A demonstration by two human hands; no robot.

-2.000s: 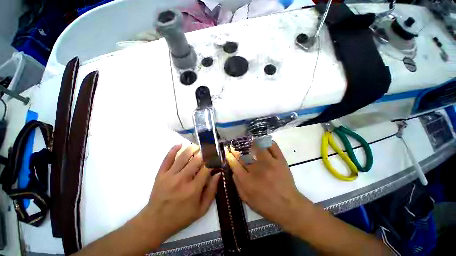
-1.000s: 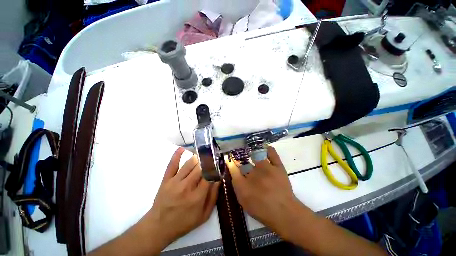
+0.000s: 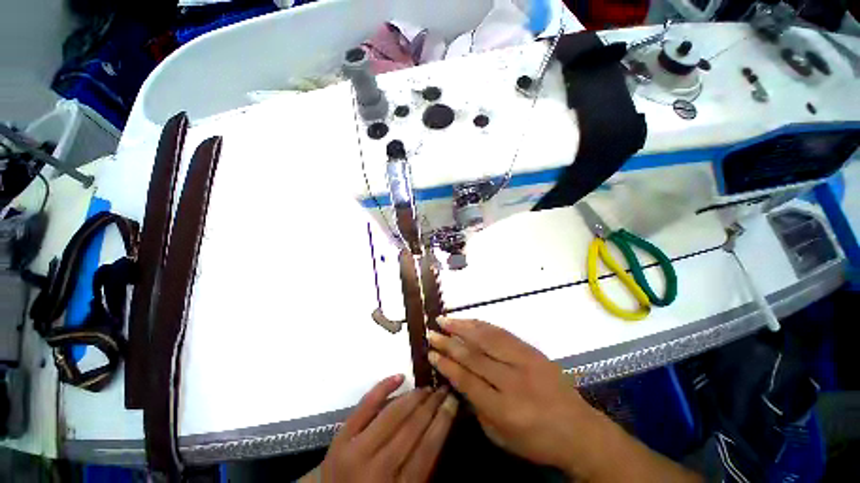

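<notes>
A dark brown strip (image 3: 413, 321) with a pale line down its length runs from under the needle area of the white sewing machine (image 3: 528, 141) to the table's front edge. My left hand (image 3: 401, 429) holds the strip at the front edge, fingers bent over it. My right hand (image 3: 509, 387) lies just above and to the right, its fingertips on the strip's right side. Its grip is partly hidden. A shiny upright guard (image 3: 400, 184) partly hides the needle.
Two brown strips (image 3: 189, 245) lie at the left, beside curled dark trim loops (image 3: 90, 349). Yellow-and-green scissors (image 3: 627, 269) lie right of the needle. A small brown-grey tab (image 3: 386, 321) is left of the strip. A white tub (image 3: 217, 71) stands behind.
Both hands have moved from beside the needle back toward the table's front edge. More of the strip and the bed around the needle now shows. The view has shifted.
</notes>
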